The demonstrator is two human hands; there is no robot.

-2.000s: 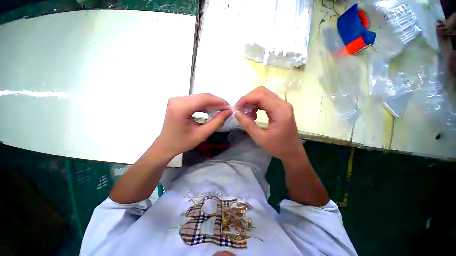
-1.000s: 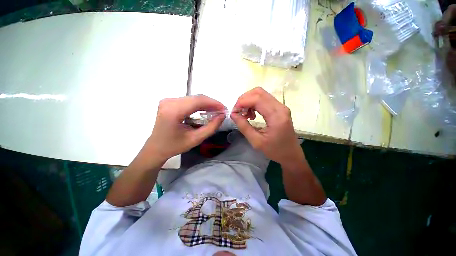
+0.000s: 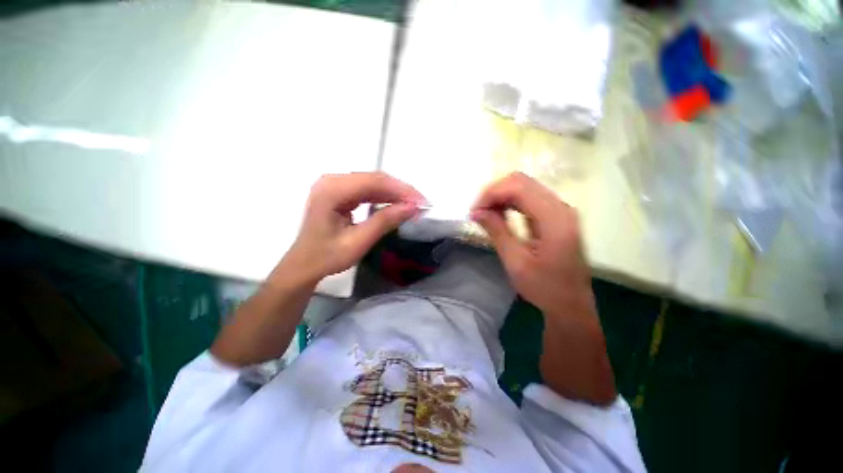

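Observation:
My left hand (image 3: 344,226) pinches a thin clear film edge between thumb and fingertips, in front of me at the table's near edge. My right hand (image 3: 543,242) is a short way to the right, its thumb and fingertips pinched together at the bag's other side. The white packed bag (image 3: 442,227) shows between and just below the fingertips, blurred and partly hidden by the hands. What exactly the right fingertips hold is too blurred to tell fully.
A large stack of white sticks (image 3: 545,69) lies on the cream table (image 3: 522,152). Right of it are a blue and red tape dispenser (image 3: 691,72) and crumpled clear bags (image 3: 772,120). A glossy white board (image 3: 231,120) is at left. Green floor (image 3: 702,397) shows below.
My hands have moved apart, from fingertips almost touching to a clear gap. The view has shifted, so the table things appear further right, and it is blurred.

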